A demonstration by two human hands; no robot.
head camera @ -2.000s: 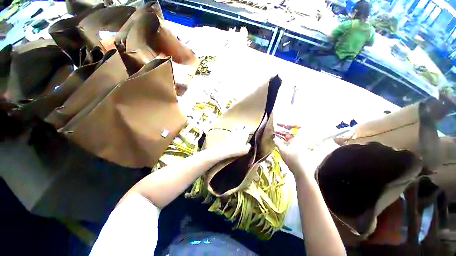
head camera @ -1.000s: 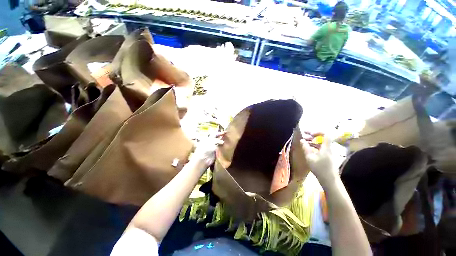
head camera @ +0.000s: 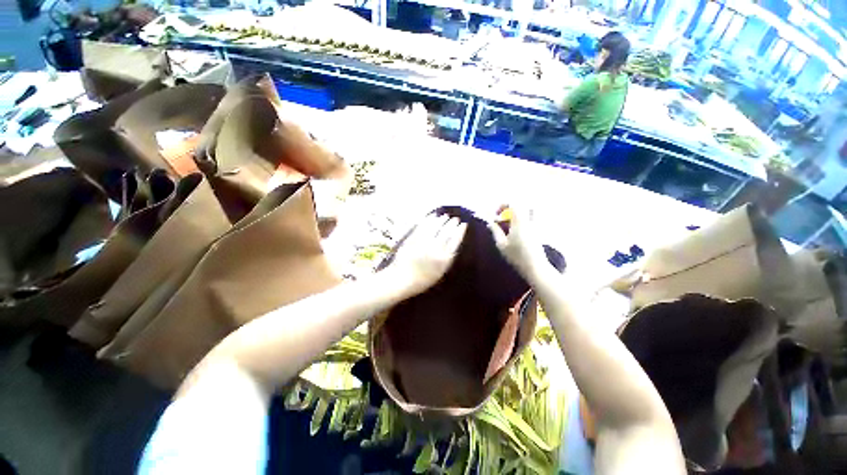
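Note:
An open brown bag body (head camera: 436, 348) stands in front of me, its dark opening facing up and toward me. An orange-tan inner pocket (head camera: 506, 343) shows on its right inner wall. My left hand (head camera: 429, 252) holds the rim at the far left, fingers over the edge. My right hand (head camera: 513, 243) is at the far rim, close to my left fingers, holding a small yellow-orange thing that looks like the glue bottle (head camera: 505, 219). Its nozzle cannot be made out. Yellow-olive strips (head camera: 529, 399) lie under and around the bag body.
Several brown bag bodies (head camera: 228, 288) stand packed at the left. Another open bag body (head camera: 697, 362) and more brown bodies are at the right. Small black items (head camera: 626, 255) lie on the white bench (head camera: 594, 209). A person in green (head camera: 596, 104) is at a far bench.
The bag body, first held narrow, was opened wide and now faces more upward. Both hands, apart a second ago, have moved together at its far rim.

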